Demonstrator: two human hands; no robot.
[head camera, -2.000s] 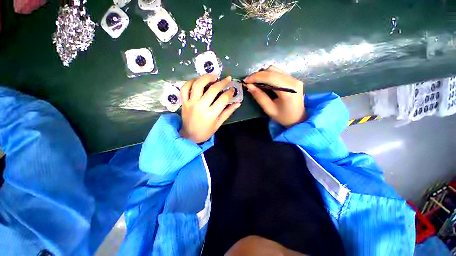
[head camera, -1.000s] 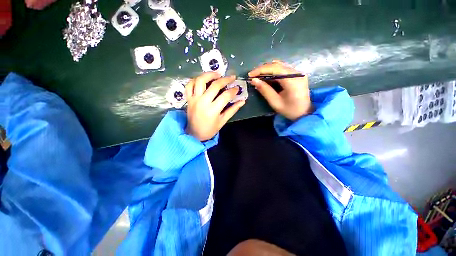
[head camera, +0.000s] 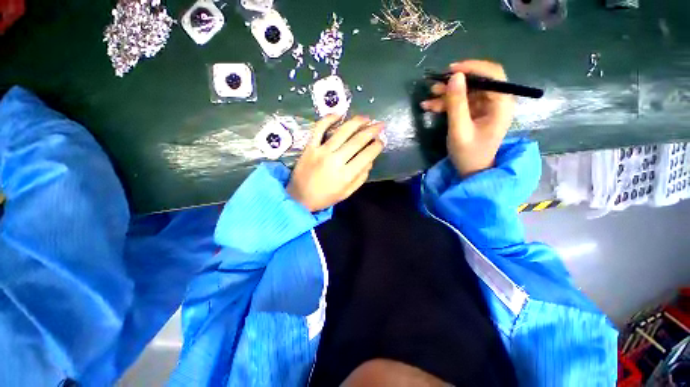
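Note:
My right hand (head camera: 478, 113) holds a slim black pen-like tool (head camera: 503, 85), raised over the bench with its tip pointing left. My left hand (head camera: 338, 166) lies at the bench's front edge, fingers bent over the mat; what lies under the fingertips is hidden. A whitish rounded-square unit with a dark centre (head camera: 331, 96) lies just beyond its fingertips. A second such unit (head camera: 274, 140) lies left of the hand. A third (head camera: 232, 82) lies farther left on clear film. Small white-violet pieces (head camera: 327, 47) are scattered beyond the near units.
A silvery heap of small pieces (head camera: 138, 34) is at upper left. More units (head camera: 272, 35) lie at the top. A tangle of gold-brown wires (head camera: 416, 23) is at top centre. A shiny clear item (head camera: 539, 10) is at top right. Another person's blue sleeve (head camera: 60, 227) is at left.
My right hand has moved right with the tool, away from my left hand. The unit seen earlier under my left fingers no longer shows. A shiny item now shows at the top right.

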